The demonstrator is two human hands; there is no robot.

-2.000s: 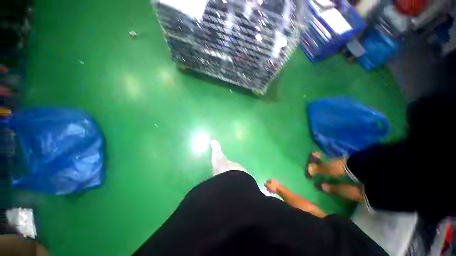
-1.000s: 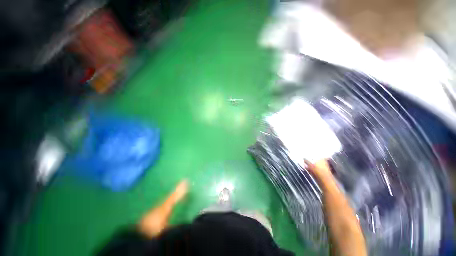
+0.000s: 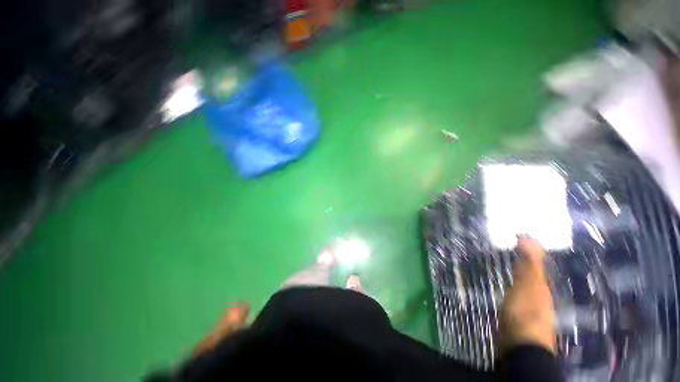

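Note:
The wire cage trolley [image 3: 466, 298] is at the lower right, filled with dark, shiny polybagged garments [image 3: 604, 283]. A white paper sheet [image 3: 528, 205] lies on top of the load near its left side. My right hand [image 3: 531, 298] reaches over the load, its fingertips at the sheet's lower edge; blur hides whether it grips the sheet. My left hand [image 3: 224, 324] is at the lower left over the floor, small and blurred, with nothing seen in it.
A crumpled blue plastic bag [image 3: 265, 123] lies on the green floor at the upper left, beside a white bundle [image 3: 181, 97]. Dark blurred goods line the left side. A red and orange item [image 3: 297, 26] is at the top. Part of a person in white [image 3: 645, 112] stands behind the cage.
The view has turned, so the blue bag sits higher and further right, and the cage further right. My right hand stays at the sheet's lower edge. The person in white shows less.

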